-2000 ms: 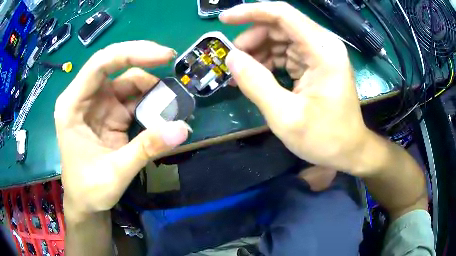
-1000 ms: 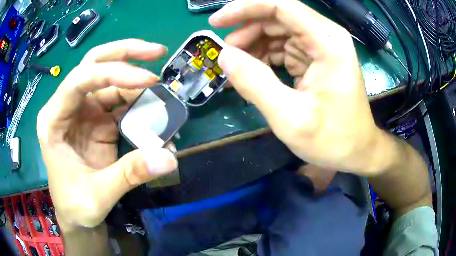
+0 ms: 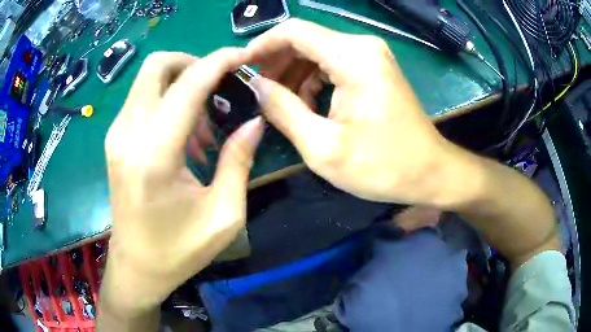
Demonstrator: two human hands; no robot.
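Note:
The smartwatch's black display module (image 3: 232,102), with a small whitish sticker, lies over the watch case between my hands, above the mat's front edge. Only a narrow part of the silver case (image 3: 246,73) shows at the upper right, so a gap seems to remain there. My left hand (image 3: 185,155) holds the display side, thumb at its lower edge and fingers over the top. My right hand (image 3: 343,123) holds the case side, with its thumb at the right edge. My fingers hide most of the case and its inside.
On the green mat (image 3: 155,42) lie another watch (image 3: 259,14) at the top, more watches at the upper left, a wire bundle (image 3: 48,155), and a screwdriver (image 3: 450,29) with cables at the right. A red tray (image 3: 61,292) is at the lower left.
The display module has swung from lying open beside the case to lying over it, black face up. My hands have moved closer together around the watch.

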